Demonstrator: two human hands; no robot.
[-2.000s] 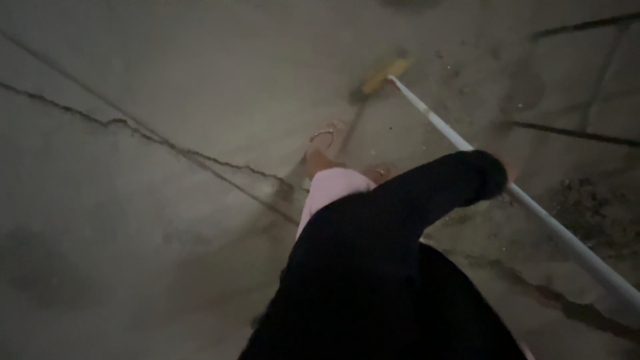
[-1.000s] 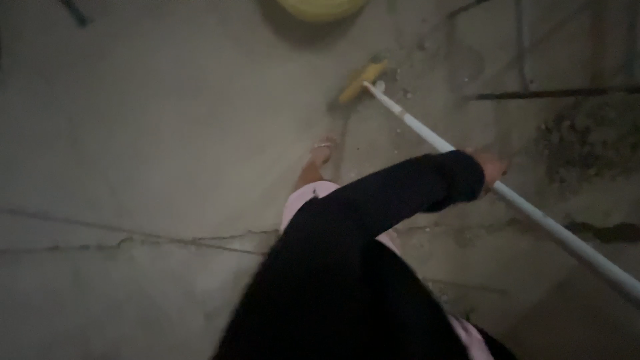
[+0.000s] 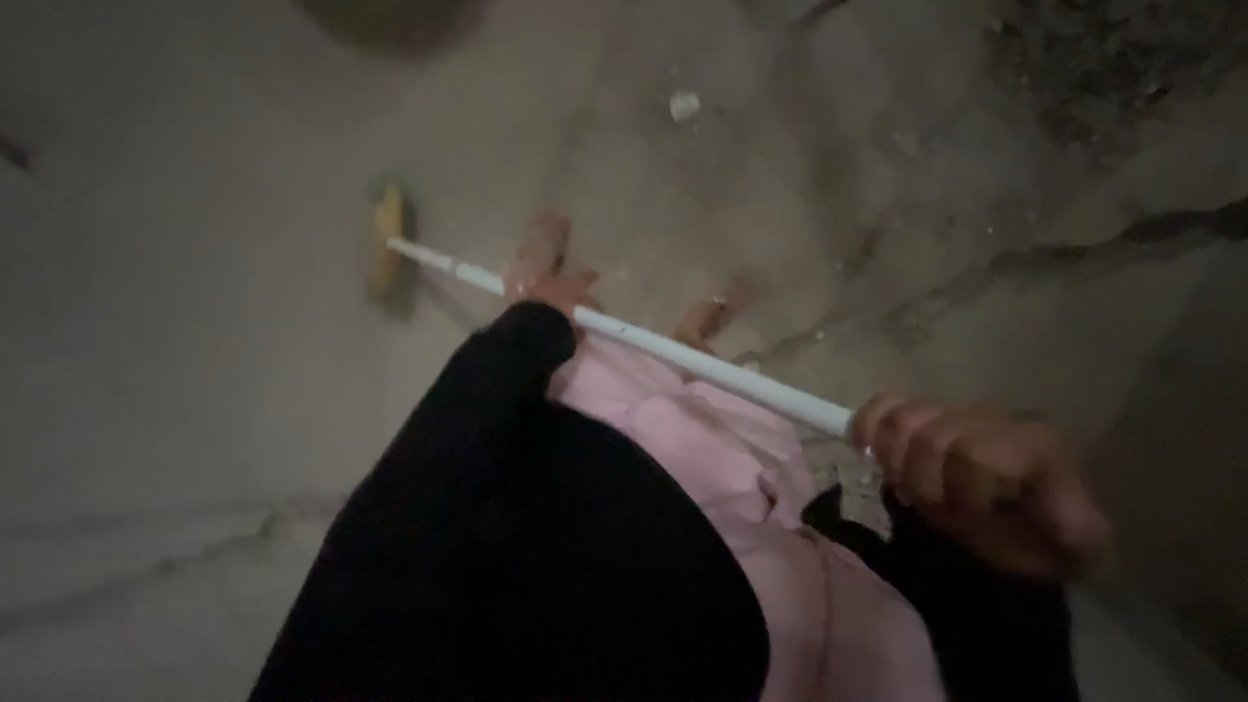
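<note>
A push broom or similar floor tool has a white pole point(image 3: 717, 370) slanting across the view to a blurred yellow head point(image 3: 388, 244) on the floor at the left. Lower down the pole, my left hand point(image 3: 558, 292) is wrapped around it, beyond a black sleeve and partly blurred. Near the pole's upper end at the right, my right hand point(image 3: 975, 473) grips it with curled fingers. Pink clothing point(image 3: 721, 439) shows beneath the pole. One foot point(image 3: 544, 239) is just beyond my left hand, and another point(image 3: 712, 314) shows between the hands.
The dim grey concrete floor point(image 3: 195, 341) has a long crack point(image 3: 1072, 255) at the right and another at lower left. A small pale piece point(image 3: 684, 105) lies at the upper middle. Dark debris point(image 3: 1102, 78) spreads at upper right. A dark rounded shape point(image 3: 395, 19) touches the top edge.
The broom head has swung to the left, past the feet. My right hand has come into view on the pole. The view has shifted.
</note>
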